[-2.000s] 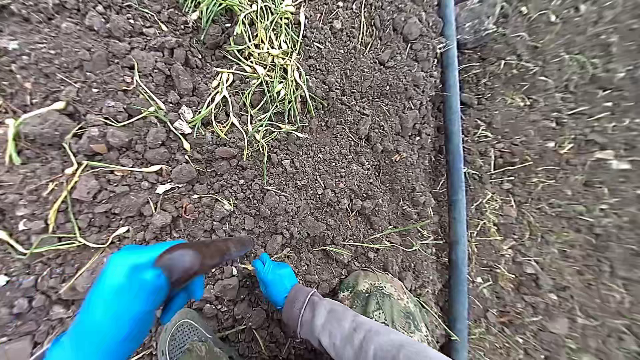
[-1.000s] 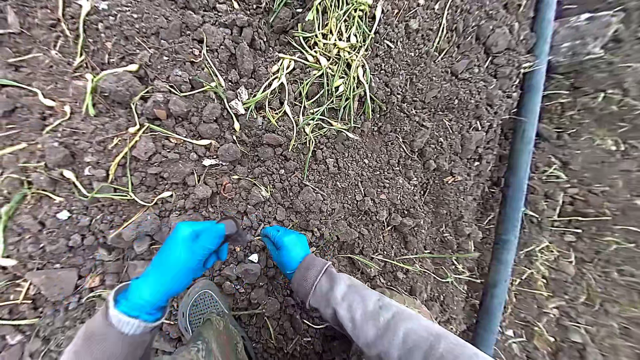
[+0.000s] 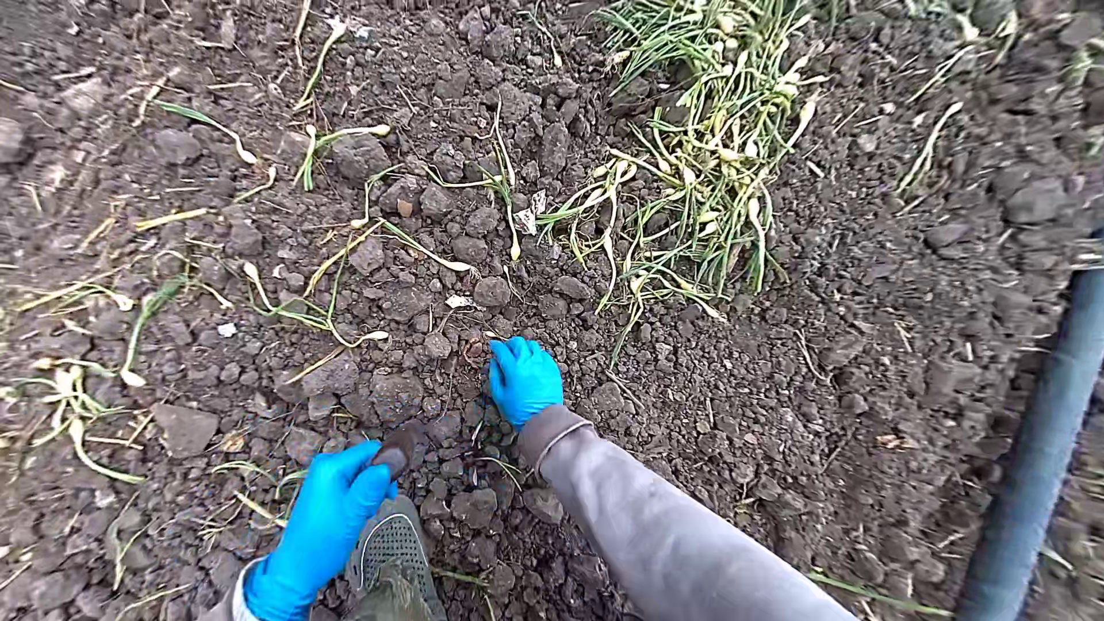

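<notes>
My left hand (image 3: 326, 522), in a blue glove, grips a dark tool handle (image 3: 398, 450) at the lower left, just above the shoe; the tool's far end is hard to make out against the soil. My right hand (image 3: 524, 379), also gloved in blue, reaches down to the cloddy soil near the middle, its fingertips at the ground. Whether something is between those fingers cannot be told. Above and right of it lies a heap of pulled onion-like seedlings (image 3: 724, 155) with pale bulbs and green leaves. More such seedlings (image 3: 328, 315) lie scattered on the soil to the left.
A grey-blue pipe (image 3: 1039, 457) runs along the ground at the right edge. My shoe (image 3: 392, 543), with a perforated top, stands below the left hand. A flat stone (image 3: 185, 429) and many clods lie about at the left.
The right hand has moved up over the soil, toward the seedling heap. My left hand still holds the tool, which pointed to the right two seconds ago. The view has shifted left.
</notes>
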